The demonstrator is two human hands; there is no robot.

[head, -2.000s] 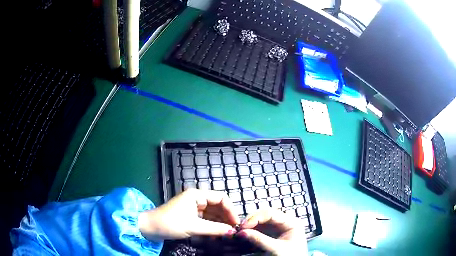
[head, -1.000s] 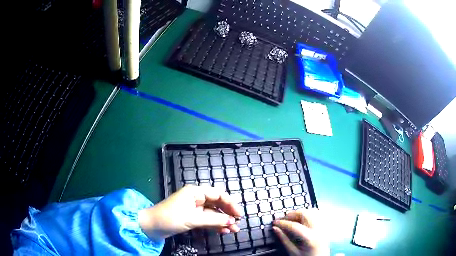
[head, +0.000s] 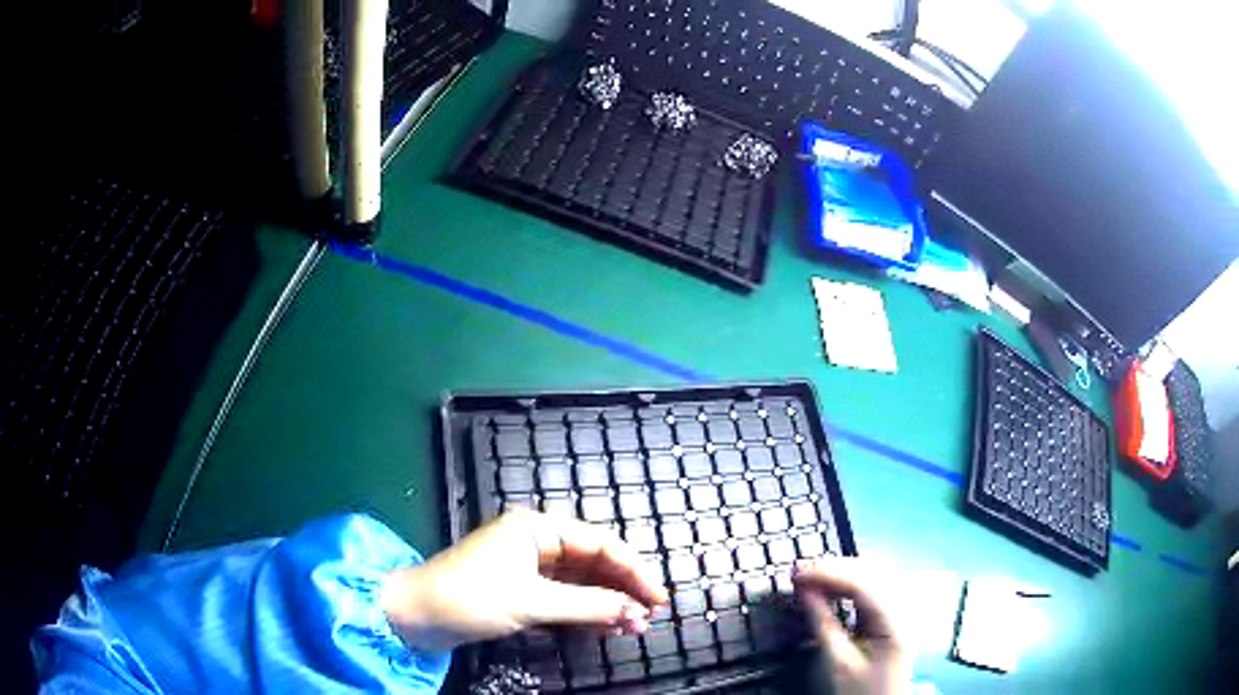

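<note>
A black tray (head: 648, 397) with a grid of pockets lies in front of me. My left hand (head: 523, 584), in a blue sleeve (head: 245, 597), is over its lower left part, palm inward with fingers curled and fingertips close together. Any small part in it is too small to tell. My right hand (head: 853, 631) is at the tray's lower right edge, fingers bent, its fingertips over the pockets at that side. It is blurred and cut off by glare, and its contents are hidden. A clump of small silvery parts (head: 506, 682) lies at the tray's lower left corner, below my left hand.
A far black tray (head: 612, 190) carries three silvery clumps. A blue box (head: 863, 204), a pale card (head: 855, 325) and a monitor (head: 1087, 177) stand right of it. Another black tray (head: 1039, 448), a red box (head: 1150, 418) and a pale pad (head: 989, 627) lie right. Pale tubes (head: 362, 116) rise left.
My hands were together over the tray two seconds ago and are now apart. My right hand has moved right to the tray's edge. My left hand has stayed nearly in place.
</note>
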